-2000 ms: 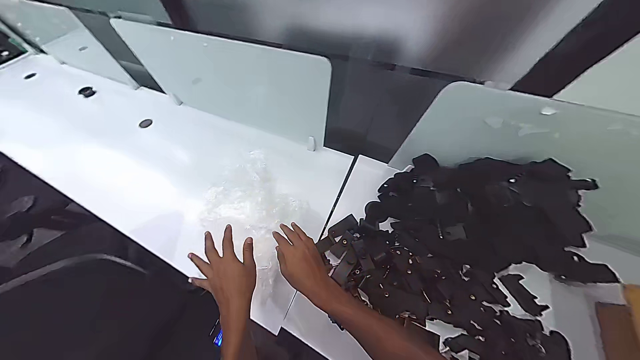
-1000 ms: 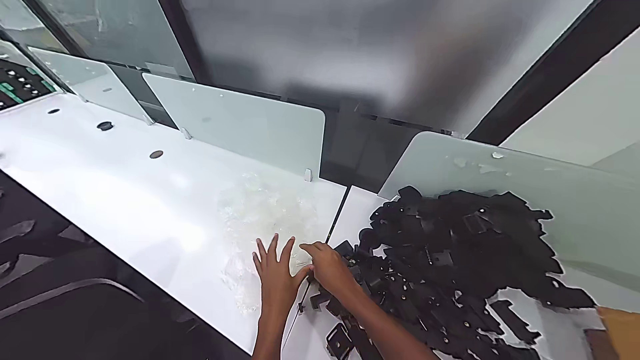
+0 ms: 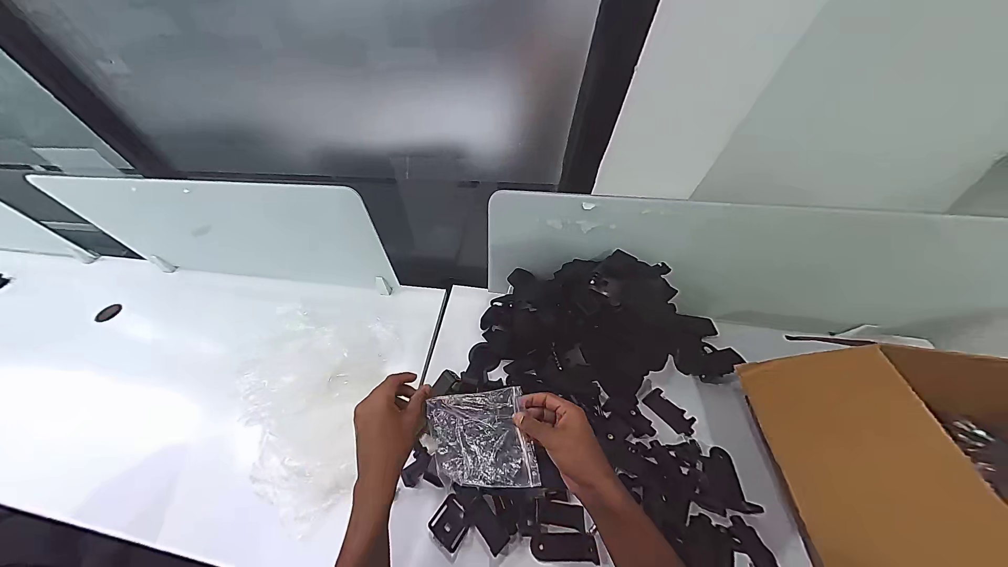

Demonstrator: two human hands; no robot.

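A clear zip plastic bag (image 3: 482, 441) is stretched between my two hands, above the near left part of a heap of black parts (image 3: 606, 339). My left hand (image 3: 387, 421) pinches its left edge, and my right hand (image 3: 561, 437) grips its right edge between thumb and fingers. The bag looks flat, and black parts show around and below it. Left of my left hand, a loose pile of clear plastic bags (image 3: 311, 409) lies on the white table (image 3: 87, 378).
An open cardboard box (image 3: 850, 449) with small shiny things inside stands at the right. Frosted divider panels (image 3: 213, 232) line the table's back edge, another (image 3: 748, 260) standing behind the heap. A dark seam (image 3: 435, 339) runs between two tabletops. A round black grommet (image 3: 109, 313) sits at the left.
Both hands were over the clear bag pile two seconds ago; now they are farther right, holding one bag between them over the black parts. The view has turned right, showing more of the box.
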